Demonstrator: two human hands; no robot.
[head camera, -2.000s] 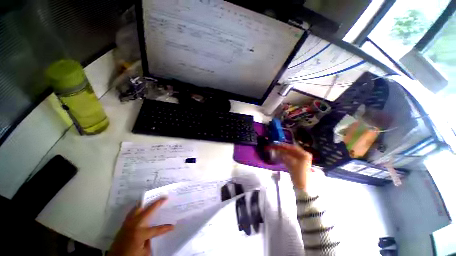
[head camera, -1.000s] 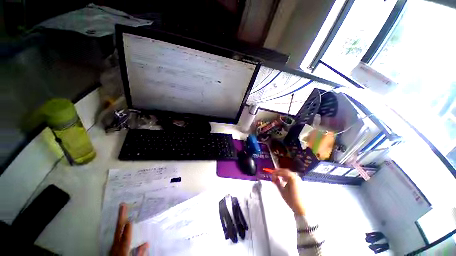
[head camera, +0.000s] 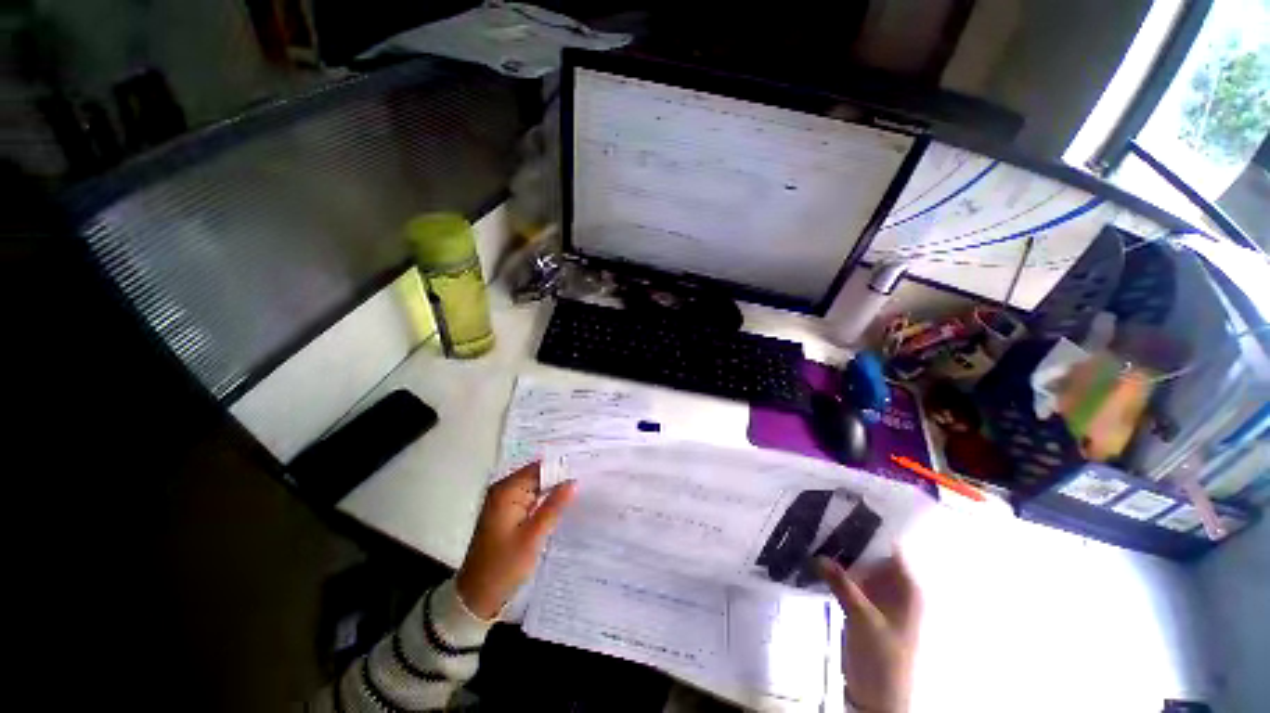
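My left hand (head camera: 511, 539) grips the left edge of a white printed sheet (head camera: 669, 508), thumb on top. My right hand (head camera: 877, 613) holds the sheet's right side, beside solid black blots on it. The sheet is lifted and slightly curved. Another printed sheet (head camera: 627, 613) shows below it, near the desk's front edge. A further sheet (head camera: 557, 411) lies flat behind, partly covered. A red pen (head camera: 937, 478) lies by the front right of the purple mouse pad (head camera: 780, 426), touched by neither hand.
Behind the sheets are a black keyboard (head camera: 669, 351), a mouse (head camera: 840, 428), a blue stapler-like object (head camera: 871, 379) and a monitor (head camera: 724, 181). A green bottle (head camera: 453, 286) and a black phone-like rectangle (head camera: 365, 443) are at left. A dark mesh organizer (head camera: 1086, 474) holds papers at right.
My right hand has let go of the red pen, which now lies on the desk, and has moved to the sheet. My left hand now grips the sheet's left edge. The view has turned left.
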